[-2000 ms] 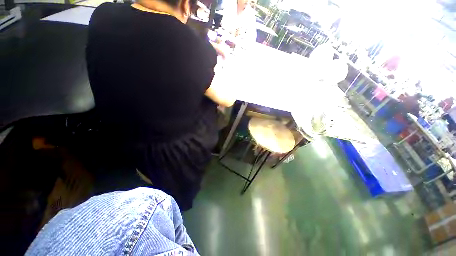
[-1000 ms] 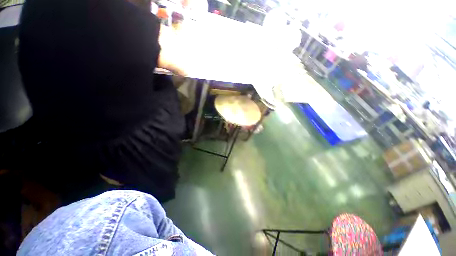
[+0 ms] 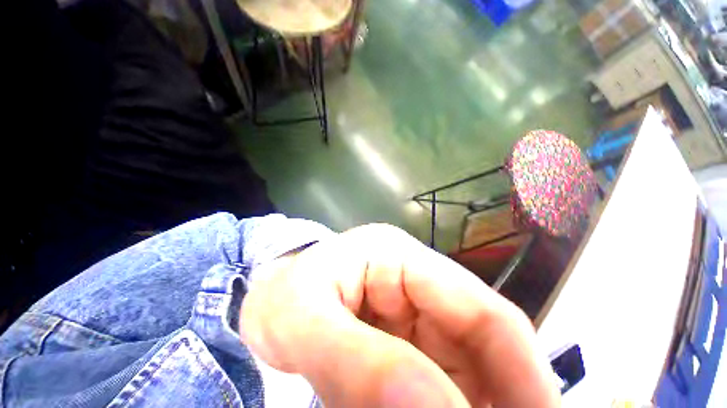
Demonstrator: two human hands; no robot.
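My left hand (image 3: 391, 307) is bare and large at the bottom centre. It reaches right from the cuff of a light blue denim jacket (image 3: 151, 279). Its fingers curl loosely apart from the thumb, and nothing shows in it; part of the palm is hidden. The near worktable (image 3: 630, 263) has a white top and slants along the right side. A small dark slab (image 3: 567, 366), perhaps a phone, lies at its near edge, just right of my fingers and not held. A bit of white cloth (image 3: 283, 389) shows below the wrist. My right hand is not in view.
A person in black (image 3: 119, 135) is close at left. A wooden stool (image 3: 299, 14) stands at the top, and a padded floral stool (image 3: 550, 183) beside the near table. Flat blue items (image 3: 701, 343) lie at far right. A cabinet (image 3: 638, 76) and cardboard box (image 3: 612, 28) are behind.
The view has swung down and right. My left hand has come into view from the denim sleeve. The near table, dark slab and floral stool now show more fully; the far tabletop has left view.
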